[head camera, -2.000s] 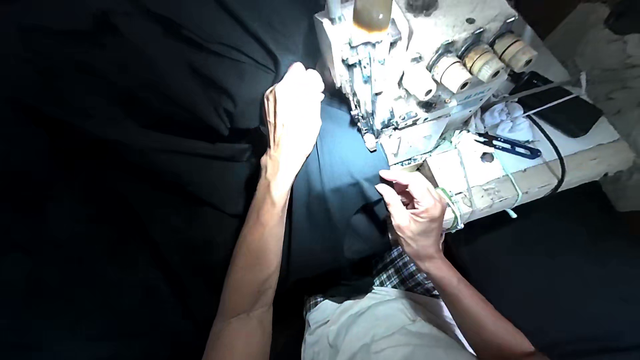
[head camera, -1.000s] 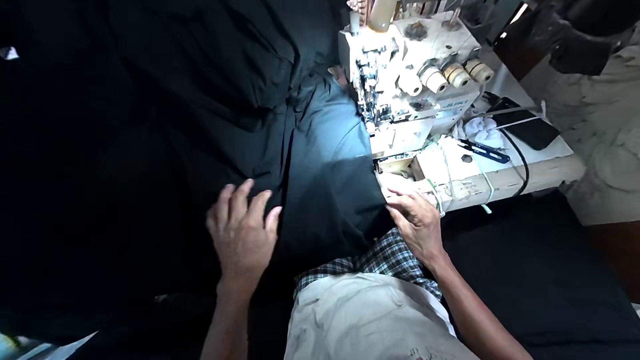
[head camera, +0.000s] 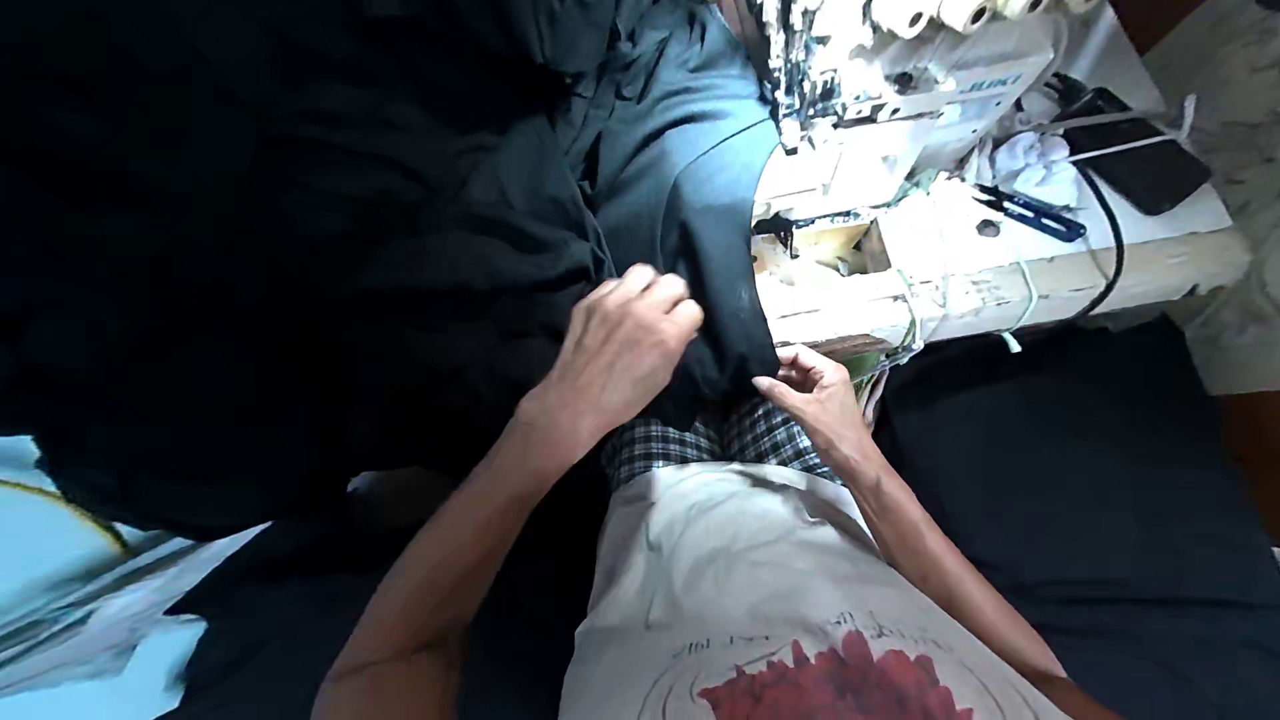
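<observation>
Black fabric (head camera: 400, 250) spreads over the left and middle of the view, and its lit edge runs up beneath the needle area of a Juki sewing machine (head camera: 930, 80). My left hand (head camera: 635, 345) lies on the fabric with fingers curled, seemingly gripping a fold; the fingertips are hidden. At the fabric's lower right edge, my right hand (head camera: 810, 385) pinches the border between thumb and fingers, just below the machine table's front edge.
On the worn table (head camera: 1070, 275) lie thread snips (head camera: 1030, 212), a dark phone (head camera: 1135, 150), a white cloth scrap (head camera: 1035, 165) and a black cable (head camera: 1112, 230). Thread cones (head camera: 900, 15) stand along the machine's top. More dark fabric (head camera: 1080, 480) hangs at right; pale sheets (head camera: 110, 610) lie lower left.
My left hand has gone from flat with spread fingers, lower left on the fabric, to curled and closer to my right hand. My right hand stays at the fabric edge. The view has shifted.
</observation>
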